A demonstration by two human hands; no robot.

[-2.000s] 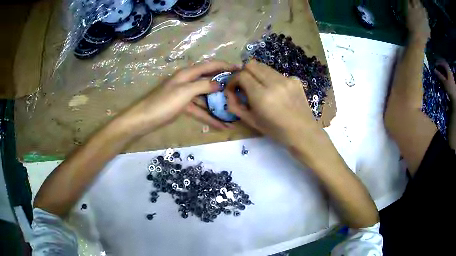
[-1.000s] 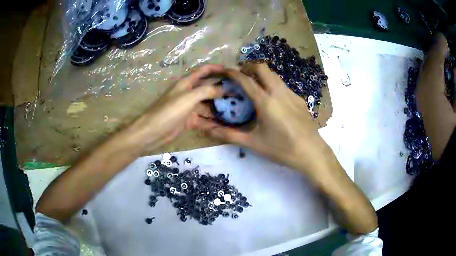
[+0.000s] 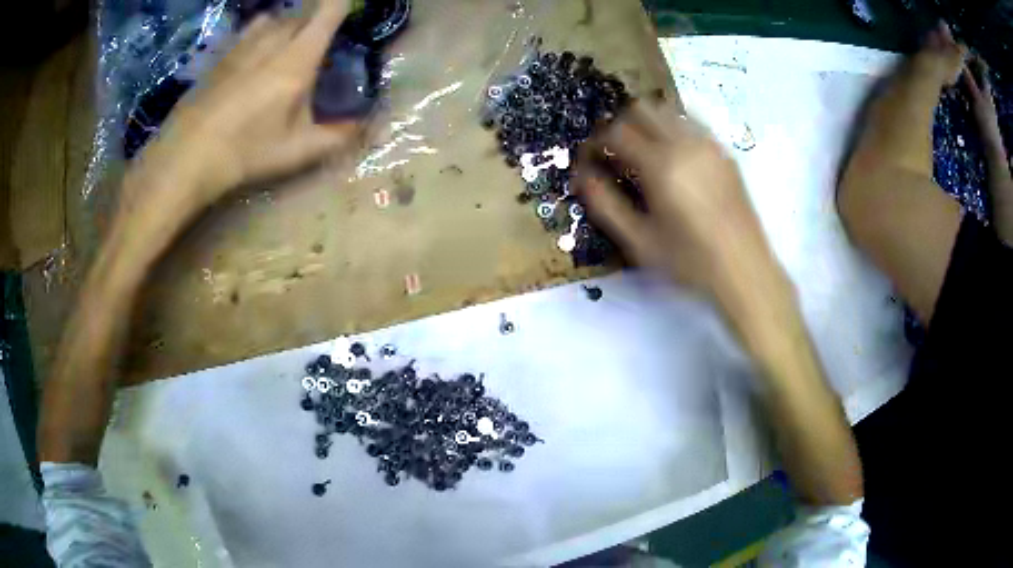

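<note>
My left hand (image 3: 239, 105) is at the upper left, over the plastic film. A blurred dark, bluish round housing (image 3: 347, 83) shows between its thumb and fingers; I cannot tell if it is gripped. My right hand (image 3: 678, 183) is blurred, its fingertips at the right edge of the pile of small dark inserts (image 3: 555, 105) on the brown board; whether it holds a piece is hidden. Pale ring pieces (image 3: 547, 163) lie among the inserts. A second pile of dark stemmed parts (image 3: 428, 427) lies on the white sheet nearest me.
Wrinkled clear film (image 3: 417, 117) covers part of the brown board (image 3: 322, 250), with more dark housings (image 3: 156, 117) partly hidden behind my left hand. Two small reddish-pale scraps lie on the board. Another person's arm (image 3: 905, 189) is at the right, beside a dark pile.
My hands have parted from around the housing at the centre. My left hand moved up and left to the housings; my right moved right to the insert pile. The board and piles have shifted in view.
</note>
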